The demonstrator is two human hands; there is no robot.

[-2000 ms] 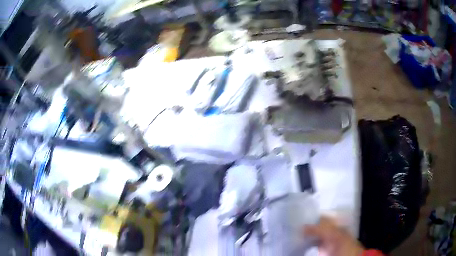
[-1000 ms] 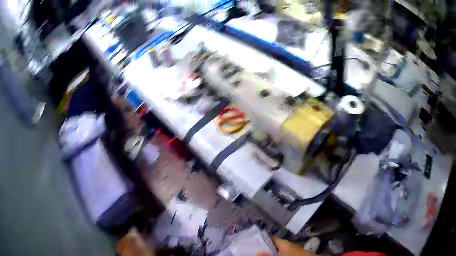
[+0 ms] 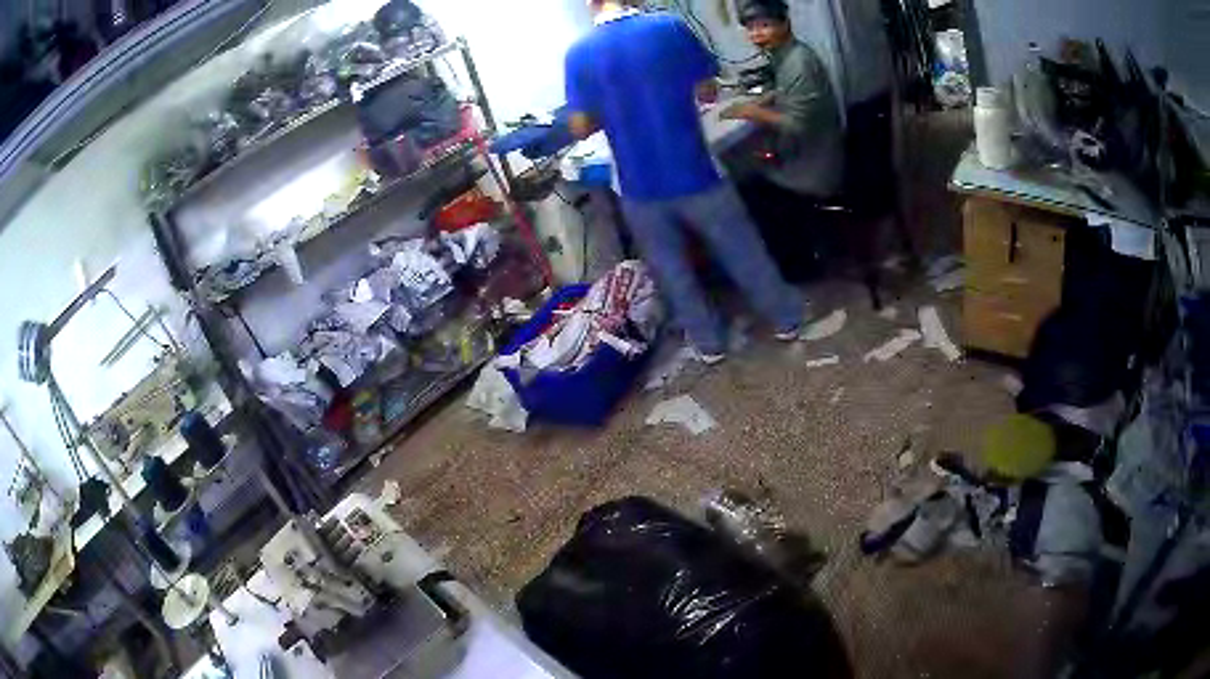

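Observation:
Neither of my hands is in the picture. Nearest in front is a full black plastic bag point(image 3: 683, 597) on the floor at the bottom centre, with a shiny, crumpled surface. To its left, a squat cream-white sewing machine point(image 3: 319, 584) stands on a white table point(image 3: 511, 650) that the lower edge cuts off. Whether the bag touches the table cannot be told.
A blue container point(image 3: 584, 385) heaped with cloth stands on the floor. Shelves point(image 3: 312, 226) with fabric heaps line the left wall. One person stands and another sits at the back. Wooden drawers point(image 3: 1011, 272) stand right. Cloth point(image 3: 1062, 524) lies at right; scraps litter the floor.
The view has swung from the machine tables to the room and floor. The hands seen at the lower edge one second ago are out of the picture.

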